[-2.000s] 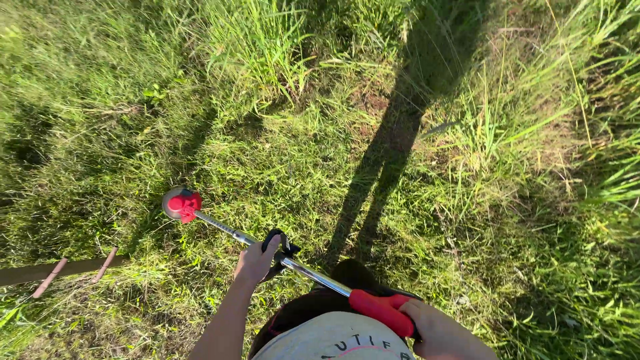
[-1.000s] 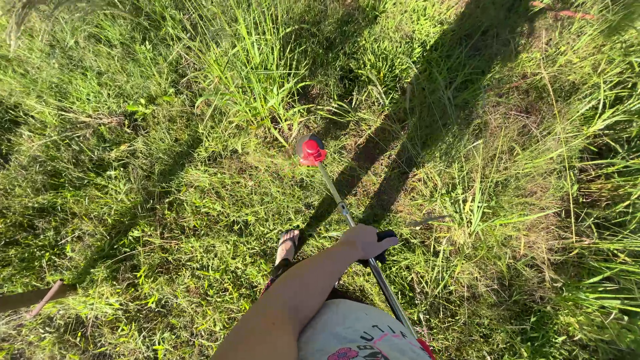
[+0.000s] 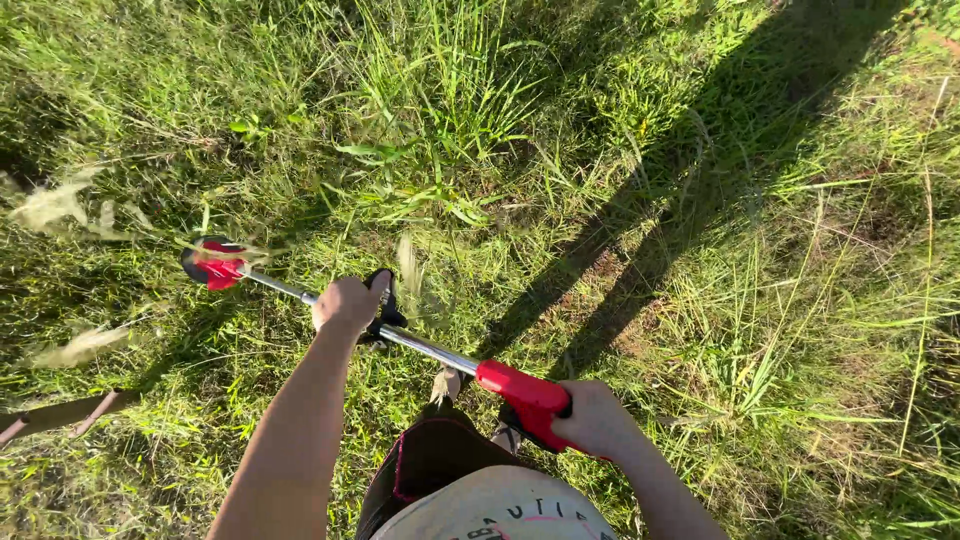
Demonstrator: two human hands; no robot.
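A red string trimmer with a metal shaft [image 3: 431,349] lies slantwise across my body. My left hand [image 3: 349,304] is closed around its black front handle [image 3: 386,311], partway along the shaft. Around the red rear grip [image 3: 525,394] my right hand [image 3: 592,420] is closed, close to my waist. The red trimmer head [image 3: 217,264] with its dark round guard is at the left, low over the grass; blurred bits of grass surround it. What is under the head is hidden.
A tall grass clump [image 3: 442,112] stands ahead of me, with longer grass [image 3: 817,322] on the right. A brown bar-like object [image 3: 67,416] lies at the lower left. My feet [image 3: 445,384] stand in short grass, and my shadow stretches to the upper right.
The trimmer head has swung from ahead of me out to the left. My left hand has moved left with the shaft, and my right hand, out of view one second ago, shows again.
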